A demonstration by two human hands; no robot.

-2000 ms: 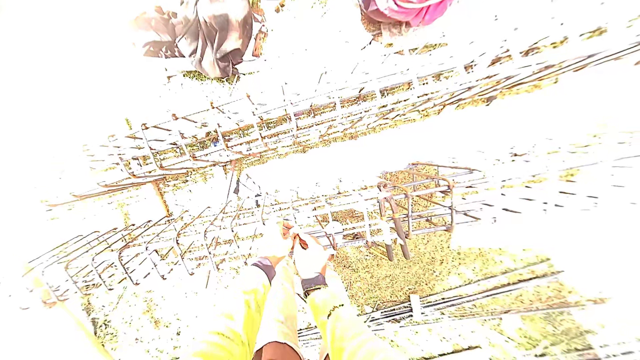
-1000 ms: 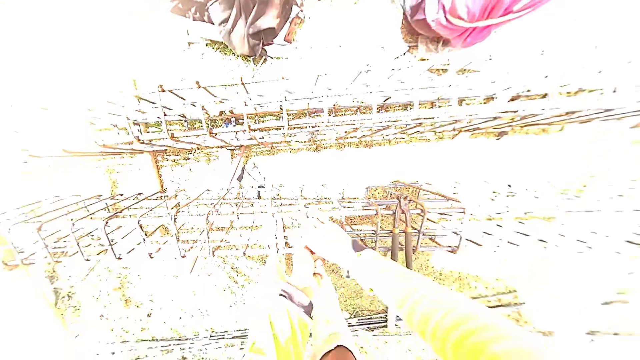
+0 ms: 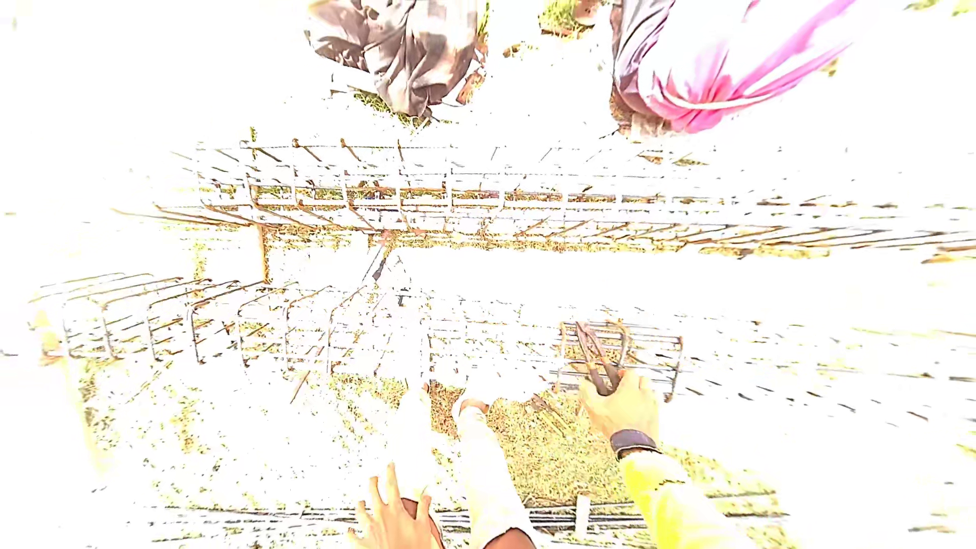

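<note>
My right hand (image 3: 621, 404), with a dark band at the wrist, is on the handles of a pair of rusty pincers (image 3: 595, 354). The tool's head rests among the bars of the near rebar cage (image 3: 194, 332); its handles point toward me. At the bottom edge my left hand (image 3: 393, 511) is spread, fingers apart, with nothing seen in it, close to my leg. Bright glare washes out much of the cage's middle.
A second rebar cage (image 3: 450, 194) runs across beyond the near one. Past it are two people's garments, one grey-brown (image 3: 423, 57), one pink (image 3: 709, 76). Long straight bars (image 3: 549, 518) lie on the ground near me. A post (image 3: 265, 255) stands at the far cage's left part.
My hands were close together in front of me two seconds ago. Now they are apart: the right one is at the pincers, which stood in the cage before, and the left one is lower down.
</note>
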